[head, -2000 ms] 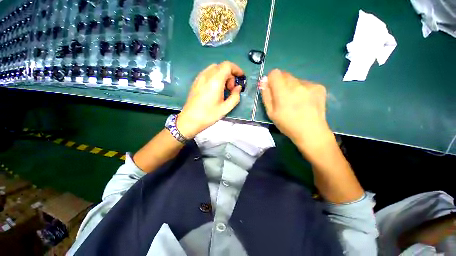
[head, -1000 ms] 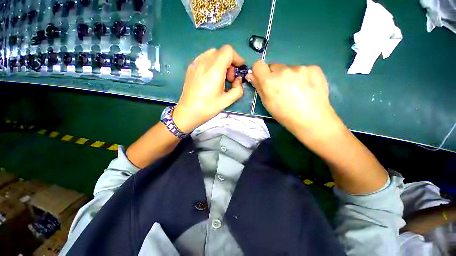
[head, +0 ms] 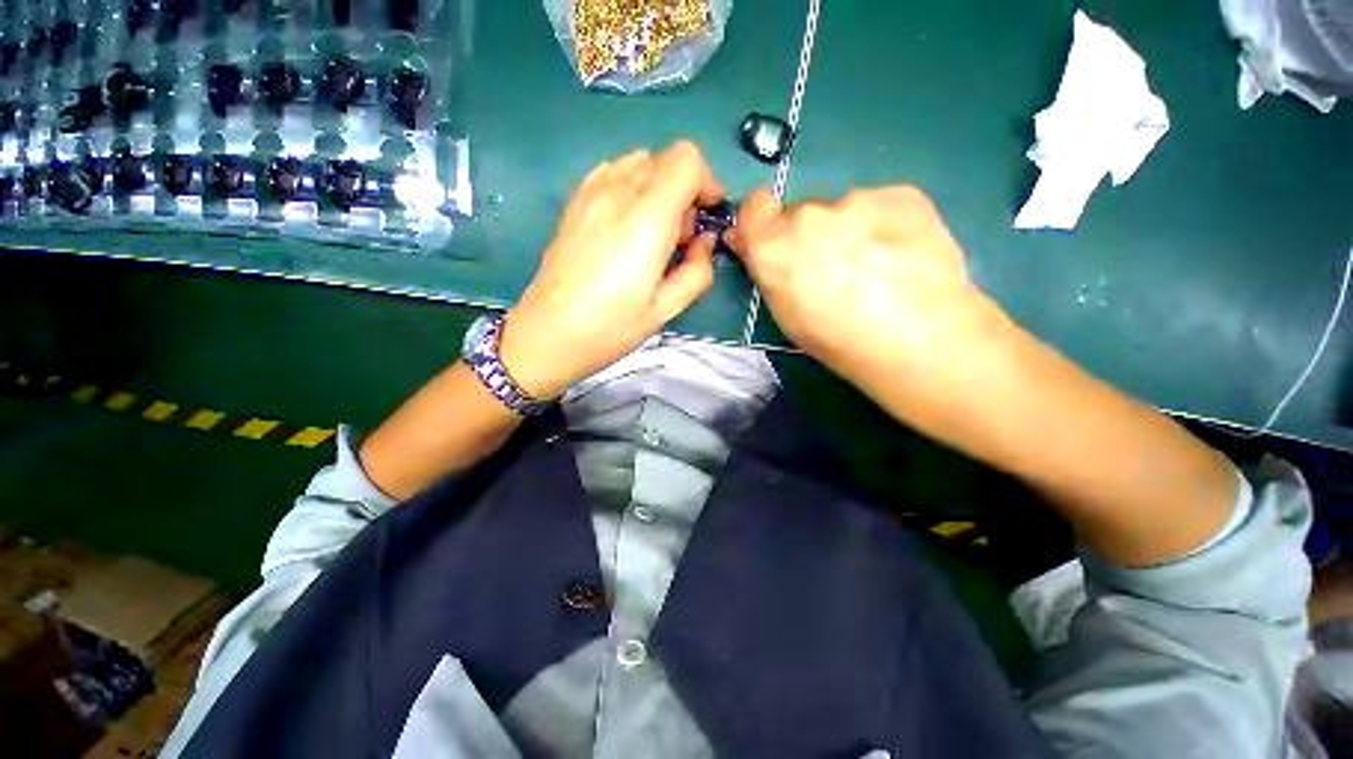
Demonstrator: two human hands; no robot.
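Observation:
My left hand (head: pixel 616 267) holds a small glossy black housing (head: pixel 715 223) between thumb and fingers above the bench, near its front edge. My right hand (head: pixel 861 274) is closed with its fingertips against the right side of the housing. Whatever the right fingertips hold is hidden by the fingers. A loose black unit (head: pixel 764 138) lies beside the pale seam, just beyond the hands. A clear bag of tiny gold pieces (head: pixel 638 33) lies behind the left hand, cut by the top edge.
A clear blister tray (head: pixel 460 175) with rows of black units covers the bench at left. A crumpled white paper (head: pixel 1095 126) lies at right, with whitish plastic (head: pixel 1298 48) at the far right corner. A thin white cable (head: pixel 1318 349) hangs over the right edge.
Two seconds ago my right hand was apart from the housing; it moved left to meet it. Since one second ago the fingertips stay at the housing and my right forearm has swung outward.

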